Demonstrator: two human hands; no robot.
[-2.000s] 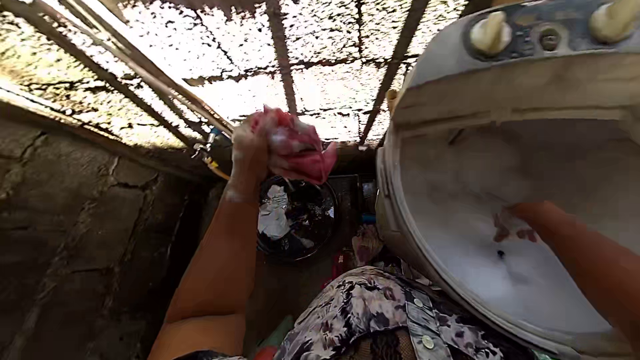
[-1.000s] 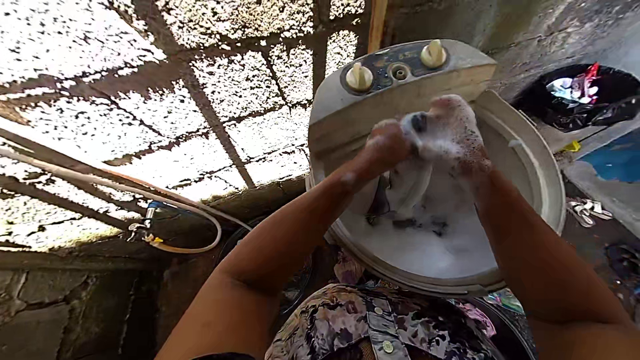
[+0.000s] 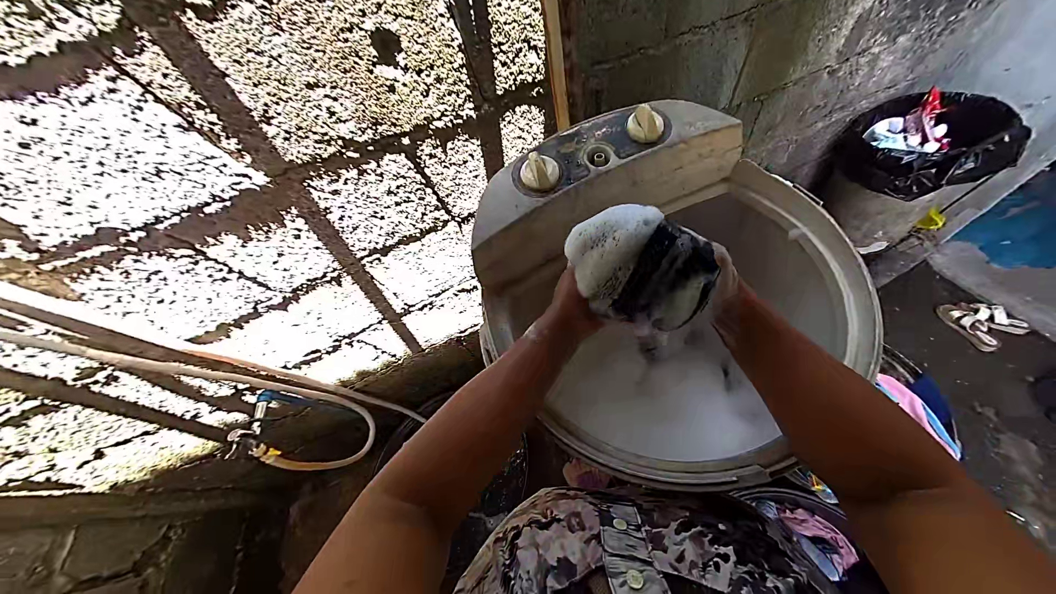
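Note:
A dark cloth item [image 3: 660, 276], thick with white suds on its left side, is held up between my two hands over the open tub of a washing machine [image 3: 858, 289]. My left hand [image 3: 577, 299] grips it at the left, partly behind the foam. At its right edge my right hand [image 3: 726, 285] holds on. Cloudy, soapy water [image 3: 672, 404] lies in the tub below, with dark shapes in it that I cannot make out. Two cream knobs, one a rotary knob [image 3: 540, 172], sit on the machine's worn control panel [image 3: 599, 155].
A hose [image 3: 367, 412] runs from a tap [image 3: 247, 437] at the left wall. A bin with a black plastic bag [image 3: 990, 140] stands at the upper right, sandals [image 3: 982, 323] below it. Clothes [image 3: 817, 532] fill a basin beside my lap. A block wall [image 3: 660, 58] rises behind the machine.
Two seconds ago my left hand held a wet pink cloth left of the machine; that cloth is no longer in it. Both hands are now together on the dark cloth, above the tub.

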